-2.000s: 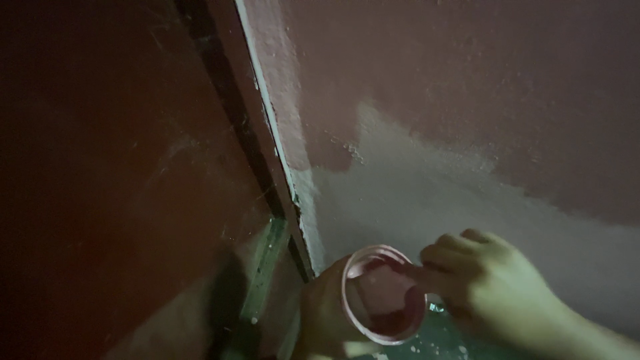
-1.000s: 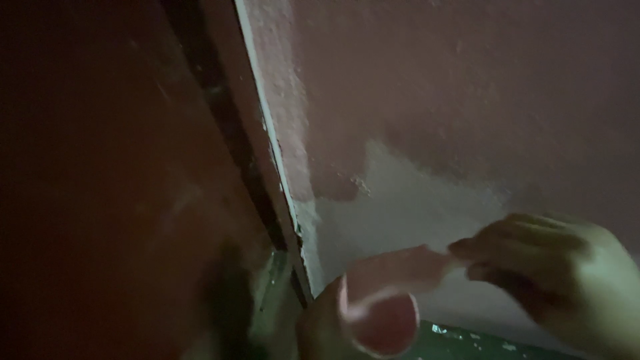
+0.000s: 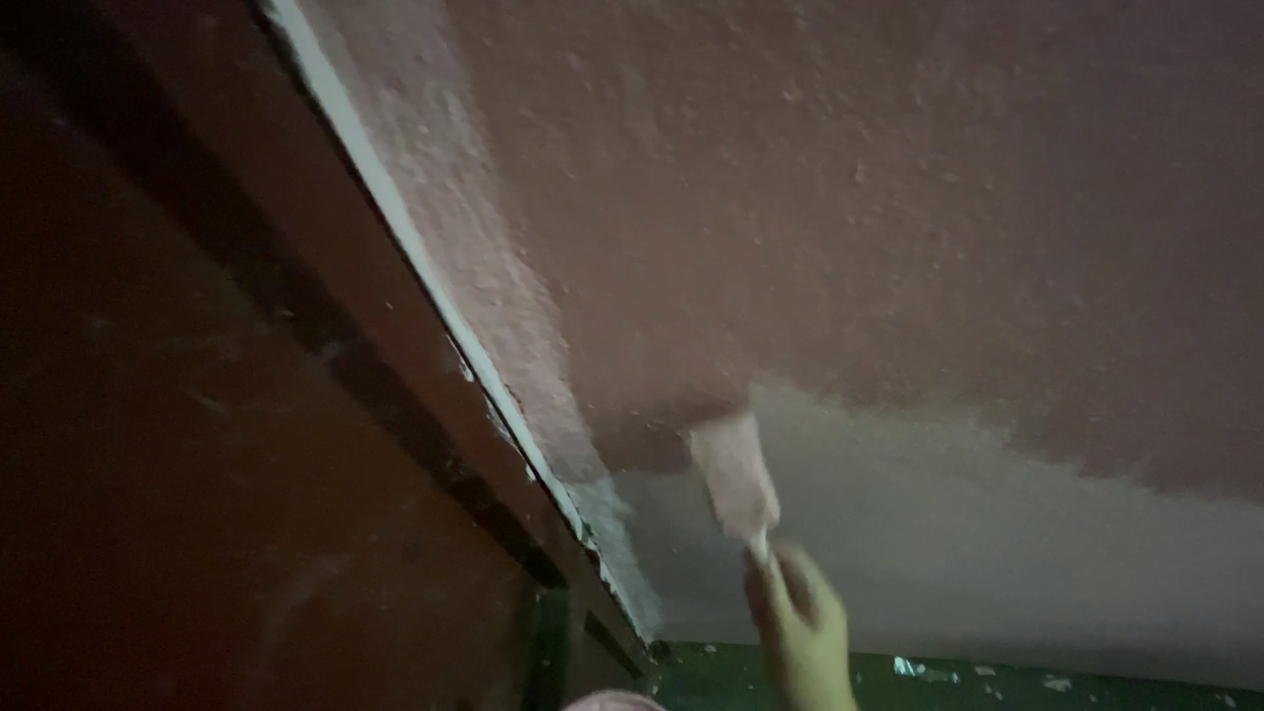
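Observation:
My right hand [image 3: 805, 622] is closed around the handle of a paintbrush [image 3: 736, 474], whose wide, pink-coated head lies against the wall [image 3: 889, 247]. The brush is at the border between the darker pink-brown paint above and the grey, lighter part of the wall below. Only the rim of a pink paint container [image 3: 614, 701] shows at the bottom edge, left of my right hand. My left hand is out of view.
To the left stands a dark red-brown panel [image 3: 247, 444], with a pale strip [image 3: 434, 286] running diagonally between it and the wall. A green surface with pale flecks [image 3: 987, 681] lies along the wall's foot.
The brush was at the paint container in the earlier frames; now my right hand has it up on the wall. The container has mostly dropped out of view at the bottom.

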